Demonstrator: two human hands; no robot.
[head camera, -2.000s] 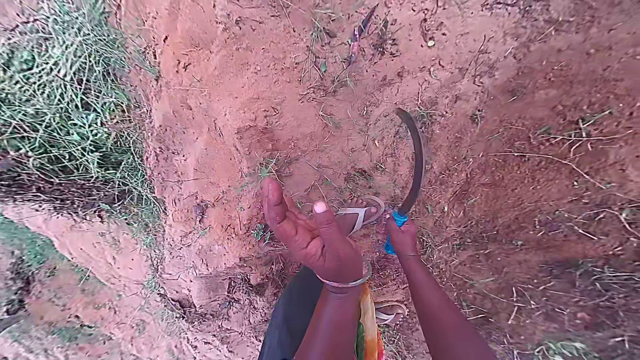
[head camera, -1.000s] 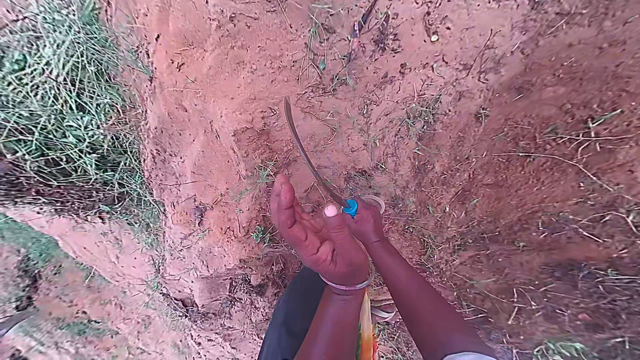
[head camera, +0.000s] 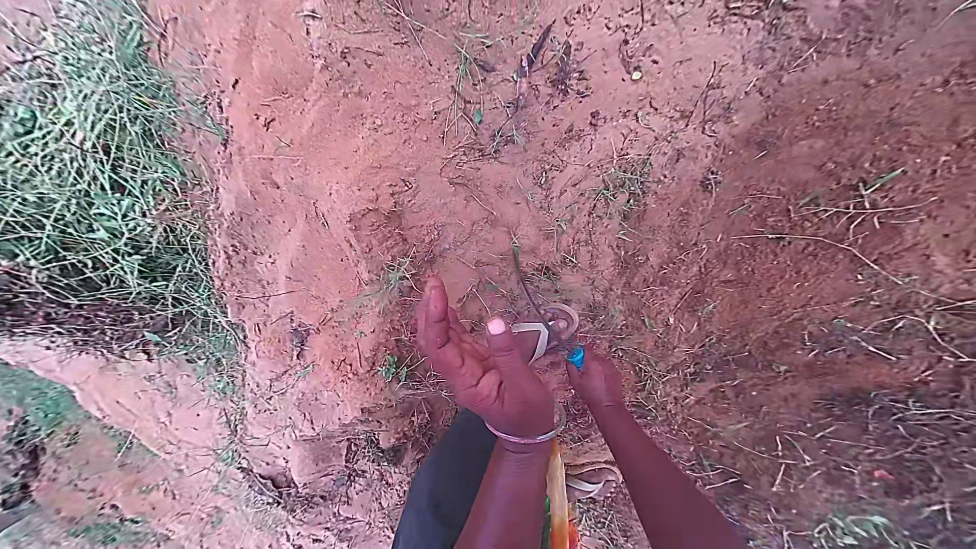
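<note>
My left hand, with a bangle at its wrist, is held palm up with the thumb and fingers apart and nothing in it. To its right, my right hand is closed around the handle of a sickle. Blue wrapping shows where the blade meets the handle. The thin curved blade points up and a little left, seen nearly edge-on, and passes over a sandaled foot. My right fist hides most of the handle.
Reddish bare soil with scattered weeds lies ahead. A thick clump of green grass stands at the left, above an earth edge. Dry stems lie on the right. A second sandal shows beside colourful cloth near the bottom.
The sickle swung left from the right side of my left hand, its blade passing above the fingers, and has since come back somewhat to the right. My left hand stays open in about the same place.
</note>
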